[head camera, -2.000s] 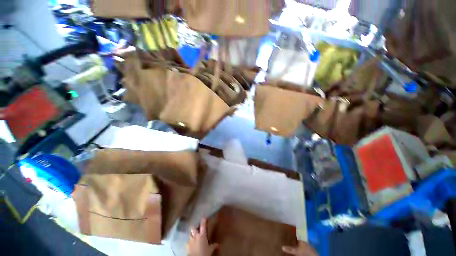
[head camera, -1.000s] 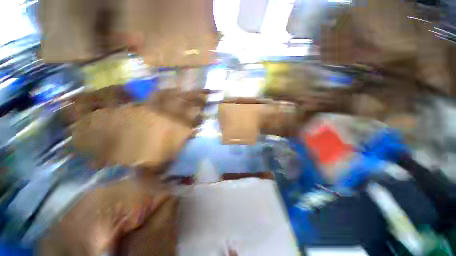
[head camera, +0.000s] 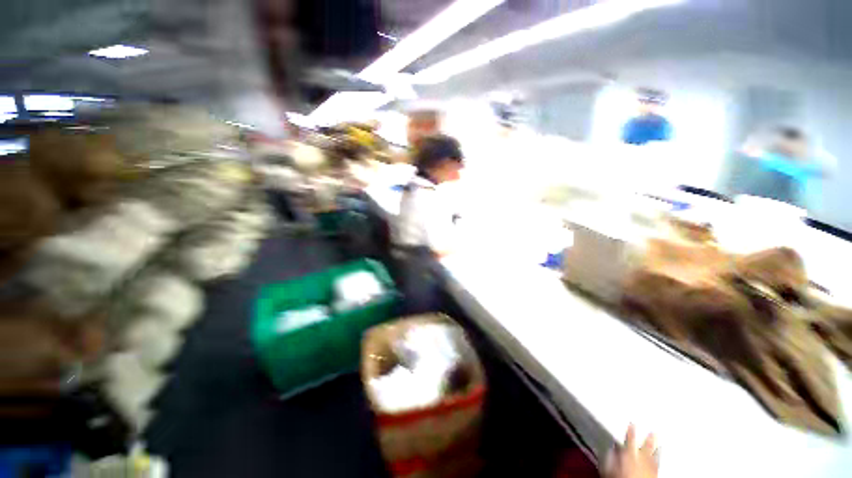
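Note:
One hand, which looks like my right hand (head camera: 635, 457), shows at the bottom edge over the near edge of the long white table (head camera: 546, 350). It is small, blurred and cut off by the frame; its fingers point up and apart, with nothing visible in them. My left hand is out of the picture. Brown bag bodies (head camera: 710, 303) lie in a loose pile on the table at the right, beyond the hand and not touched by it.
A green crate (head camera: 318, 359) and an open carton (head camera: 430, 434), both with white contents, stand on the dark floor left of the table. Pale and brown bundles (head camera: 154, 252) line the left. A person in white (head camera: 420, 210) is at the table; others are farther back.
The view has swung from the work table with brown bags to an aisle and a long white table. Earlier both hands were at a brown bag body; now one empty-looking hand shows.

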